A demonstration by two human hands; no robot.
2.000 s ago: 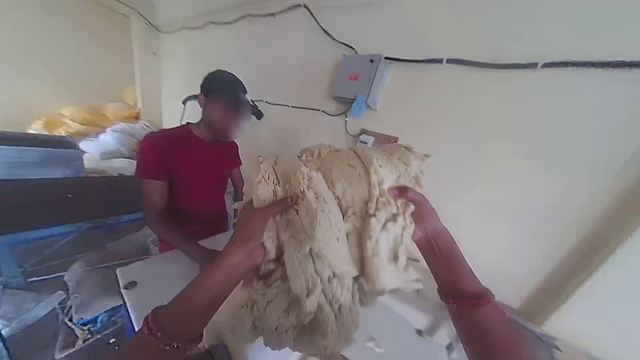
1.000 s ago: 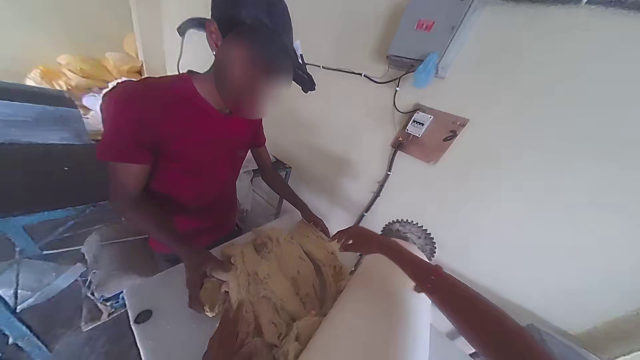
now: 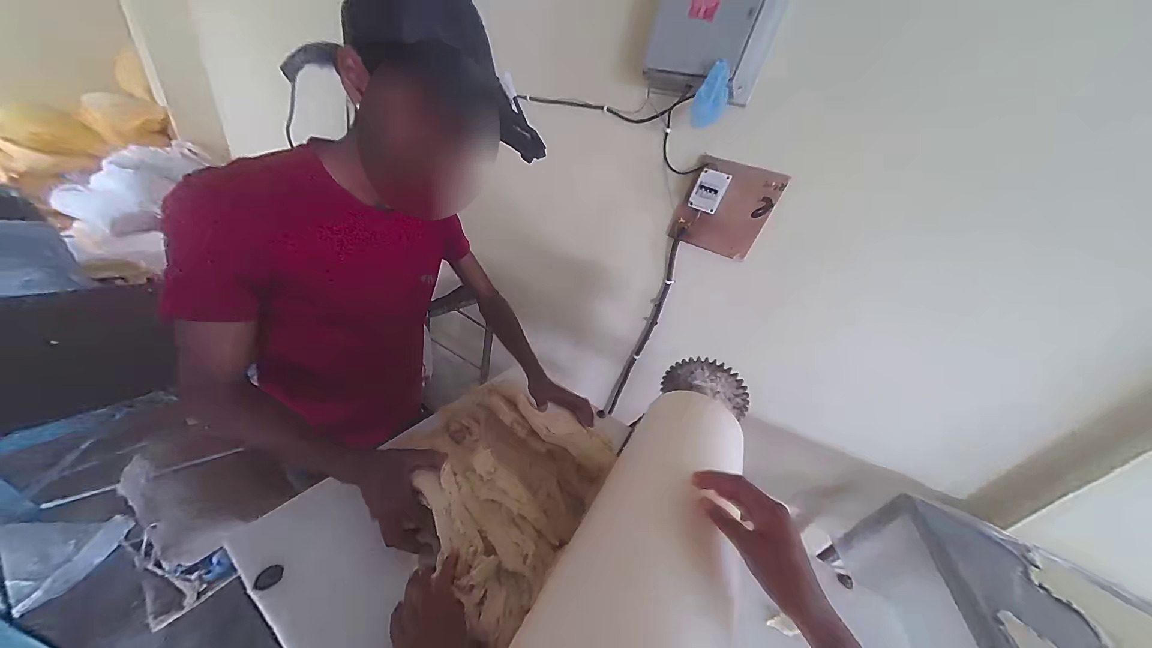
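Note:
A large, ragged mass of beige dough [image 3: 517, 468] lies on the white table [image 3: 333, 549], against the left side of a thick cream-coloured roller [image 3: 643, 531]. My left hand [image 3: 430, 607] touches the near left edge of the dough; its grip is partly hidden at the bottom of the view. On the right side of the roller rests my right hand [image 3: 751, 513], fingers apart and holding nothing. A co-worker in a red shirt [image 3: 315, 261] leans over the table, one hand [image 3: 396, 495] on the dough's left edge and the other [image 3: 560, 400] at its far edge.
A toothed metal gear [image 3: 706, 385] sits at the roller's far end. Behind it, a cable runs up the wall to a switch board [image 3: 731, 207] and a grey electrical box [image 3: 702, 45]. A worn grey metal part [image 3: 981, 576] stands at right. Bags [image 3: 117, 189] are piled at far left.
The dough, held up between my two hands two seconds ago, now lies beside the roller. My right hand has moved from the dough's far edge onto the roller. The view has moved closer.

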